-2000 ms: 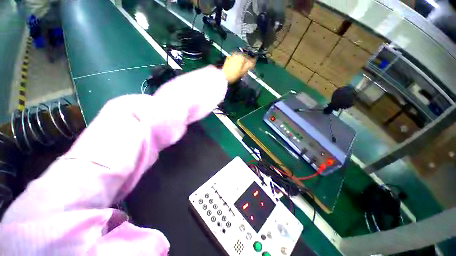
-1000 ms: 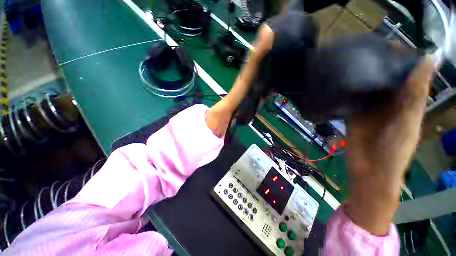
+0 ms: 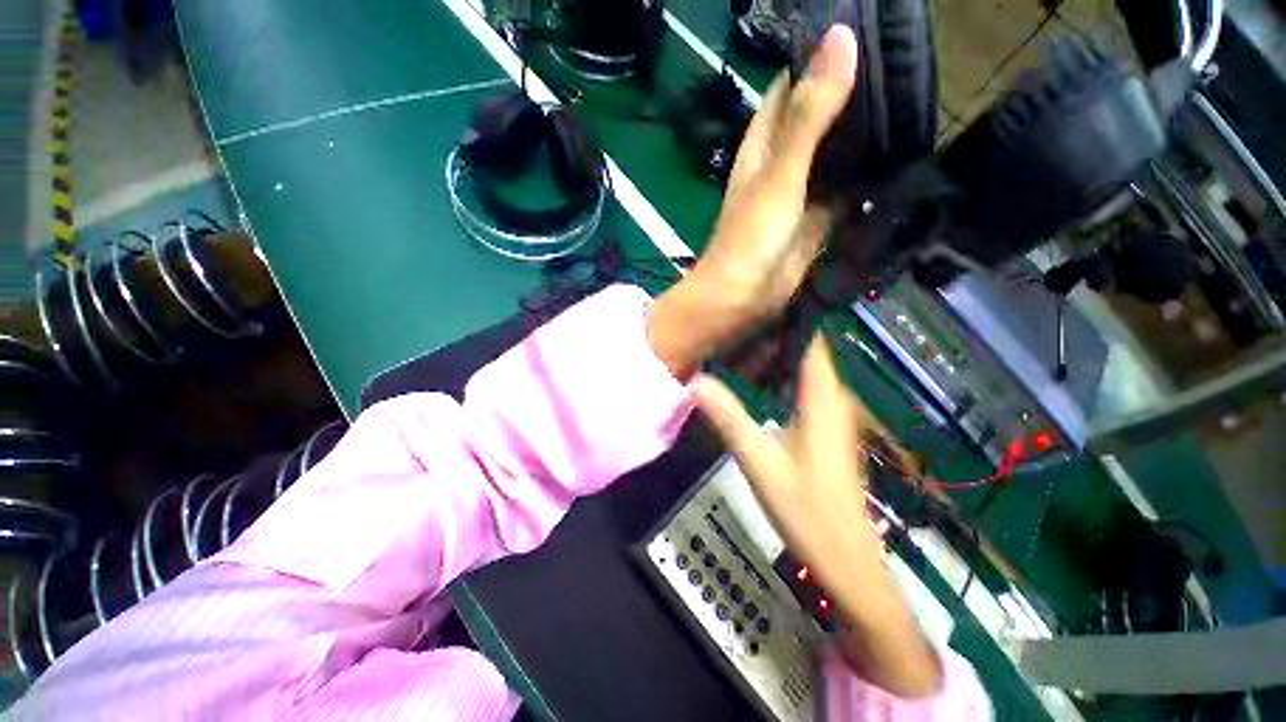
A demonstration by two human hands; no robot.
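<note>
A black headset (image 3: 1044,155) is held up at the upper right, close to the camera and partly blurred, its padded cushions facing different ways. My left hand (image 3: 748,233) is on its left side, thumb up along one ear cup. My right hand (image 3: 832,508) is below it, in front of the tester, with fingers spread; I see nothing in it, though it is blurred. The white tester (image 3: 712,564) lies on the black mat (image 3: 578,607); my right hand and sleeve hide part of its red display and its right side.
A headset with silvery bands (image 3: 529,251) lies on the green bench (image 3: 317,184). Several more headsets lie behind. A carton of headsets (image 3: 155,303) is at the left. A blue-grey box (image 3: 973,353) with a red lead (image 3: 973,482) is beyond the tester. Another headset (image 3: 1142,571) lies at the right.
The headset has moved a little right and shows more sharply. My right hand has come off it and down over the tester. The bench and tester have shifted right in view.
</note>
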